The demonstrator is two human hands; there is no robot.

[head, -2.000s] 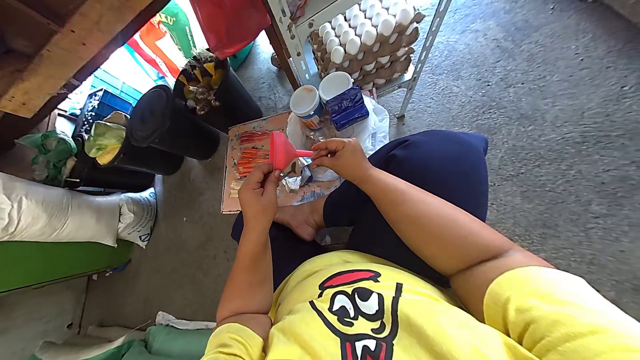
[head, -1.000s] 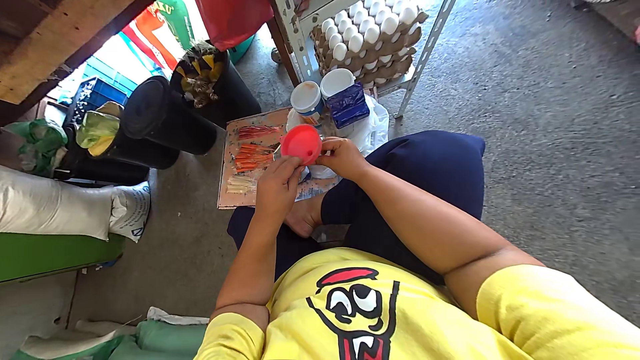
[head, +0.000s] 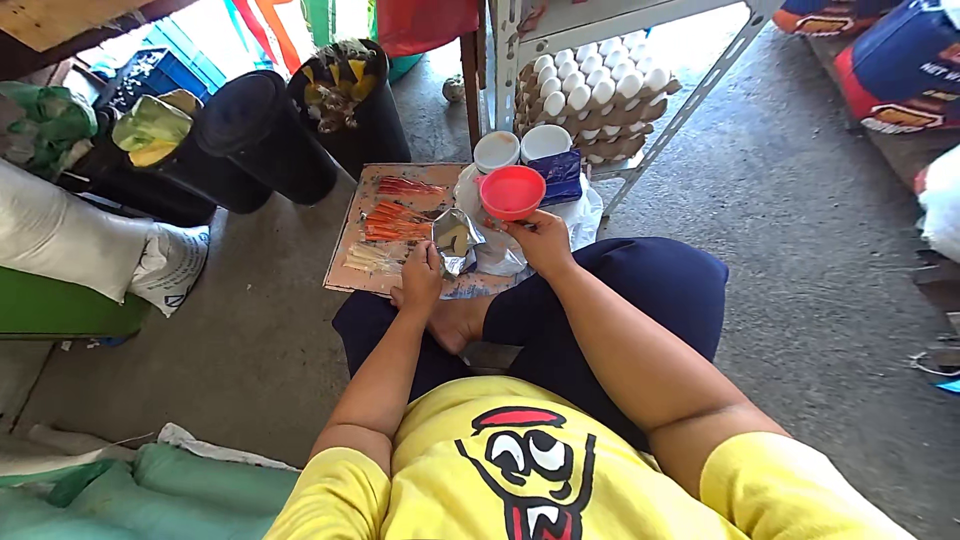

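A red plastic funnel (head: 513, 192) is in my right hand (head: 544, 238), its wide mouth facing up toward the camera. My left hand (head: 422, 276) grips the edge of a silver foil pouch (head: 455, 238) that stands open, with something tan inside. Both are over a flat board (head: 346, 259) on the floor. On the board, left of the pouch, lie thin plastic packets in red (head: 409, 186), orange (head: 394, 222) and whitish (head: 371, 257) groups. Behind the funnel are two white-lidded tubs (head: 496, 151) and a dark blue package (head: 561, 177).
Egg trays (head: 592, 105) are stacked by a metal shelf frame (head: 694, 101) ahead. Tall black bins (head: 266, 139) line the left, near white sacks (head: 64, 232). Green sacks (head: 191, 480) lie at lower left, blue-and-red bags (head: 904, 71) at upper right. A white plastic bag (head: 587, 217) borders the board.
My left hand has let go of the funnel and moved onto the foil pouch. The funnel has moved right, now held by my right hand alone.
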